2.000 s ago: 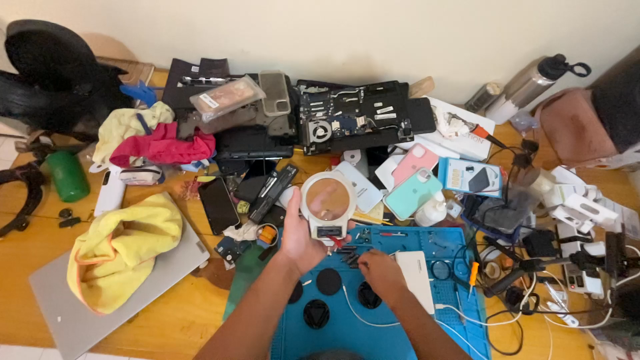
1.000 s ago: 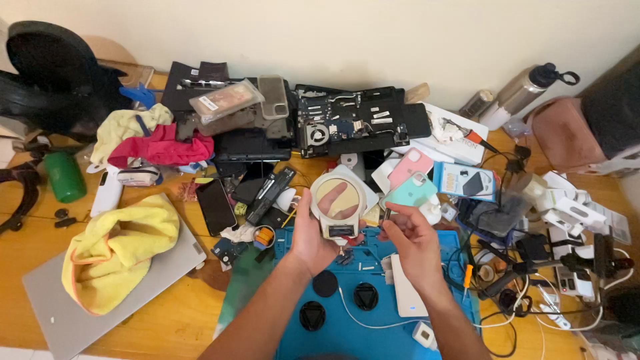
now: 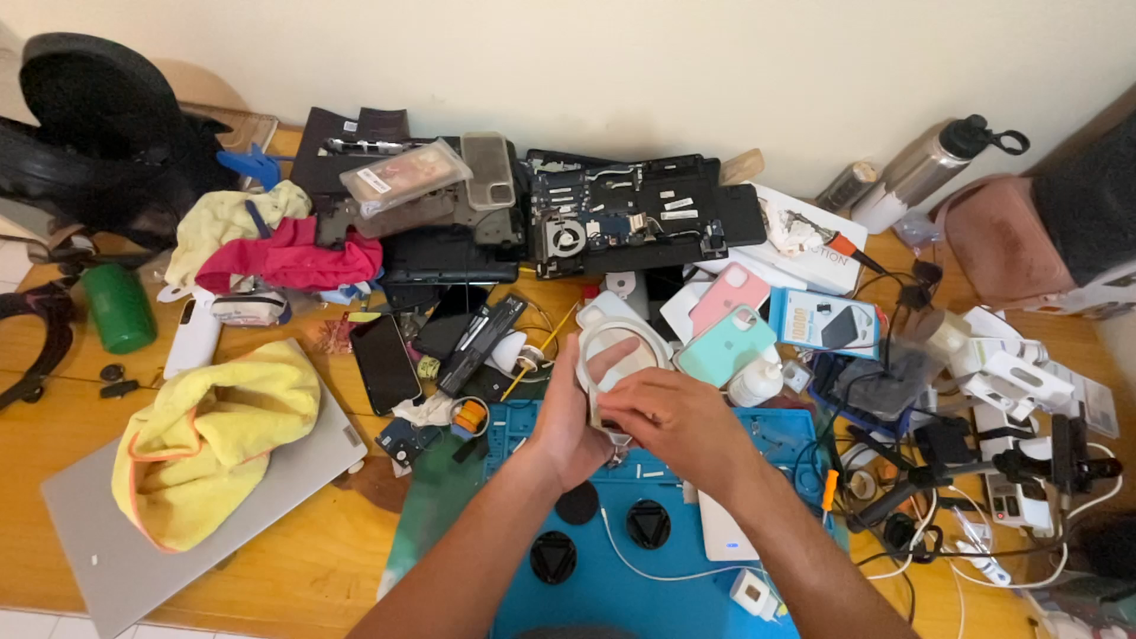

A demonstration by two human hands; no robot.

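My left hand holds a white ring-shaped device with a round opening, tilted above the blue work mat. The fingers of my right hand are pinched together at the lower part of the ring; whether a small part sits between them is hidden. Below the hands, on the mat, lie a black round part, a similar black round part and a plain dark disc. A white power bank lies partly under my right forearm, with a white cable nearby.
An opened laptop chassis lies along the wall. Phone cases, a white bottle and a boxed power bank crowd the area beyond my hands. Left, a yellow cloth covers part of a silver laptop. Tangled cables lie right.
My right hand has come up from the mat and over to the ring. The ring, held more level two seconds ago, is now tilted.
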